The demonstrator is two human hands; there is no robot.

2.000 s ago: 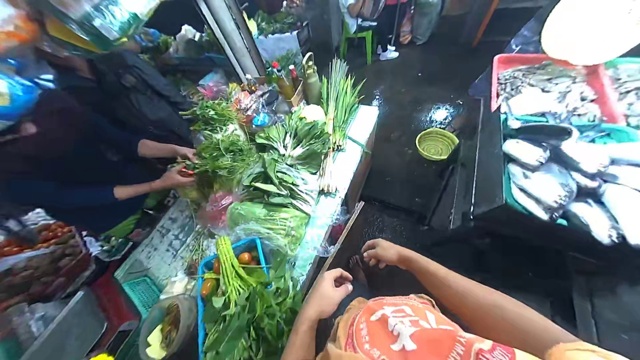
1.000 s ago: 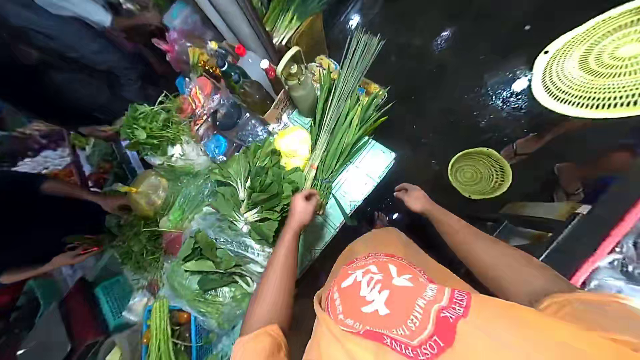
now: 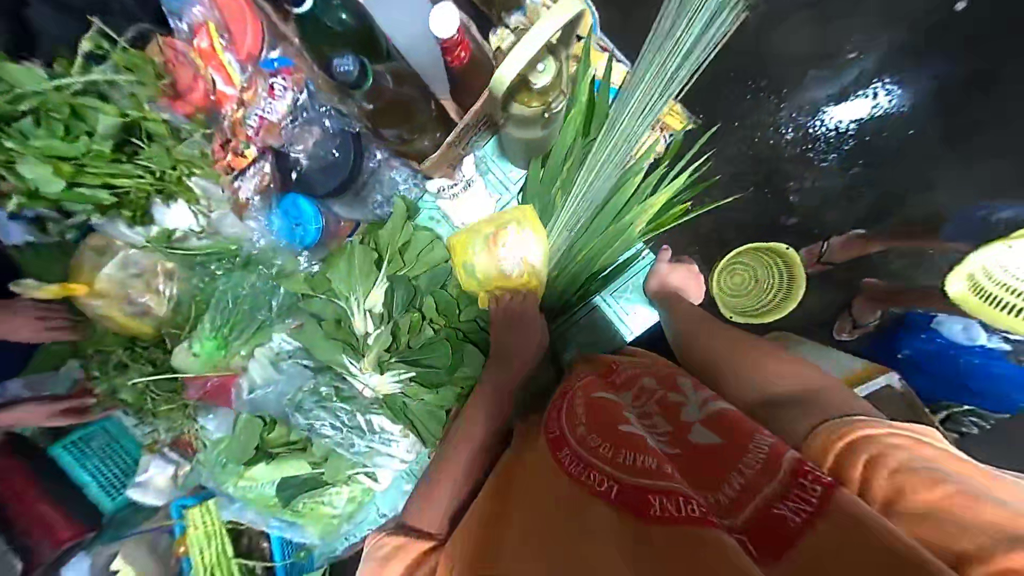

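Observation:
My left hand point(image 3: 516, 324) reaches across the greens, its fingertips at the lower edge of a yellow plastic package point(image 3: 502, 250); whether they grip it cannot be made out. Leafy greens with white stems point(image 3: 380, 320) lie just left of this hand. Long, thin green stalks point(image 3: 632, 120) rest on broader green leaves to the right of the package. At the stall's right edge is my right hand point(image 3: 674, 278), its fingers curled and its thumb raised, with no object visible in it. Beneath it shows the pale green tabletop point(image 3: 628, 308).
Bottles point(image 3: 460, 56) and a lidded container with a handle point(image 3: 532, 104) stand at the back. Bagged vegetables point(image 3: 320, 432) cover the left side. Another person's hands point(image 3: 40, 320) are at the far left. A yellow-green basket point(image 3: 758, 282) is beyond the table, near someone's sandalled feet point(image 3: 860, 312).
My left hand has moved from beside the long stalks to the yellow package. The right hand's fingers have curled in. The view has moved closer over the stall.

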